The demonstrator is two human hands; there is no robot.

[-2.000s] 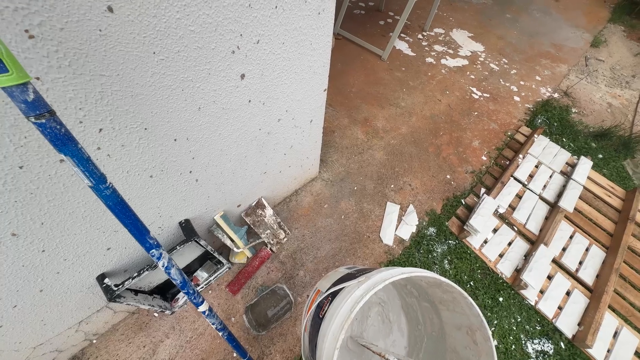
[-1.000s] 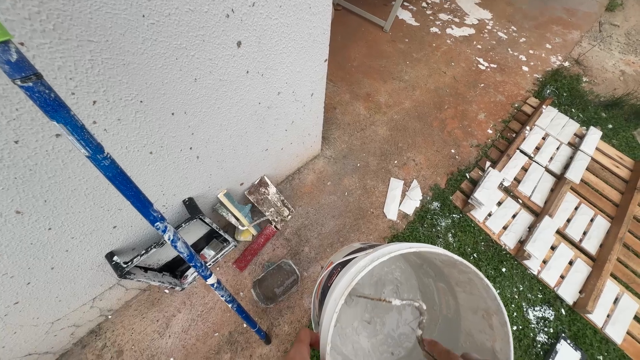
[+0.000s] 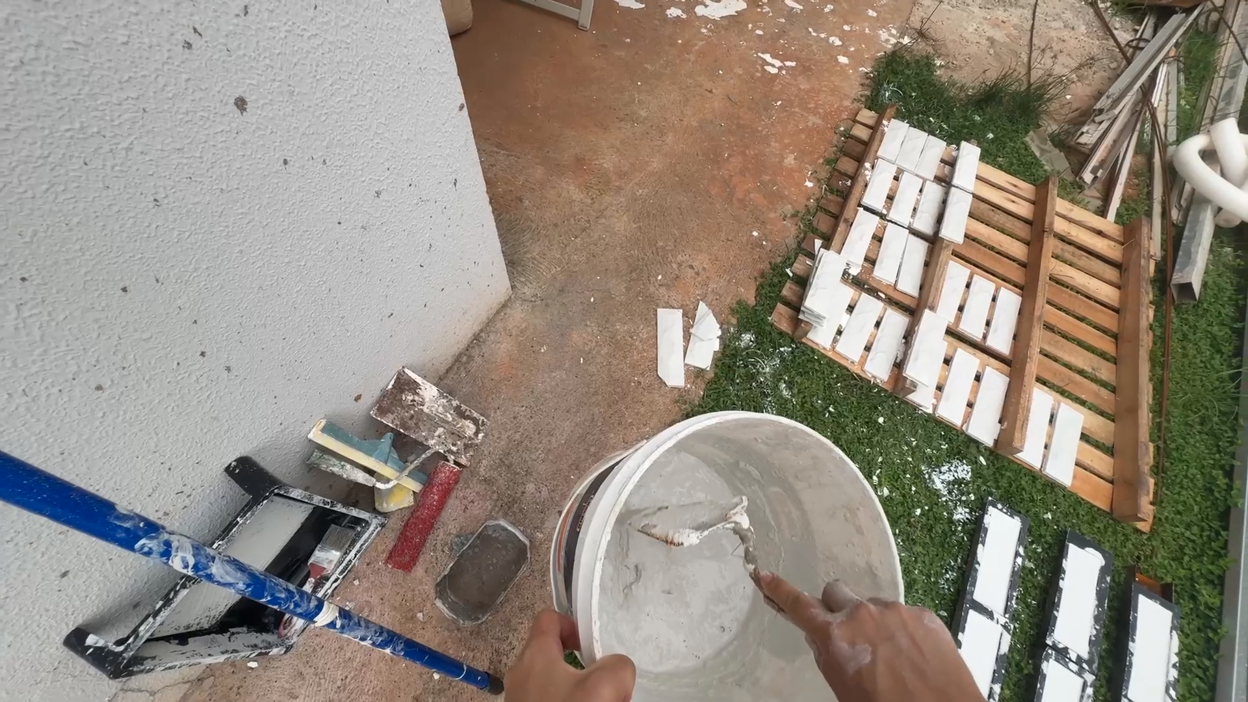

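Observation:
A white plastic bucket (image 3: pixel 848 507) with a wet grey-white mix on its bottom and walls stands low in the view. My left hand (image 3: pixel 568 663) grips its rim at the near left side. Inside the bucket, my right hand (image 3: pixel 868 634) holds a thin, mix-coated tool (image 3: pixel 746 546) with a bent metal shank; the tool's end lies against the mix, and its exact kind cannot be told. The fingers of my right hand are smeared with the mix.
A blue paint-spattered pole (image 3: pixel 195 561) crosses the lower left, over a black paint tray (image 3: pixel 210 624). Trowels (image 3: pixel 429 414) lie by the textured white wall (image 3: pixel 244 195). White tiles (image 3: pixel 902 200) rest on a wooden pallet (image 3: pixel 1043 292) on grass. A small tub (image 3: pixel 485 575) sits left of the bucket.
Both hands have come into view at the bucket, from the bottom edge. The tool has shifted inside it. The view has moved, showing more of the right side.

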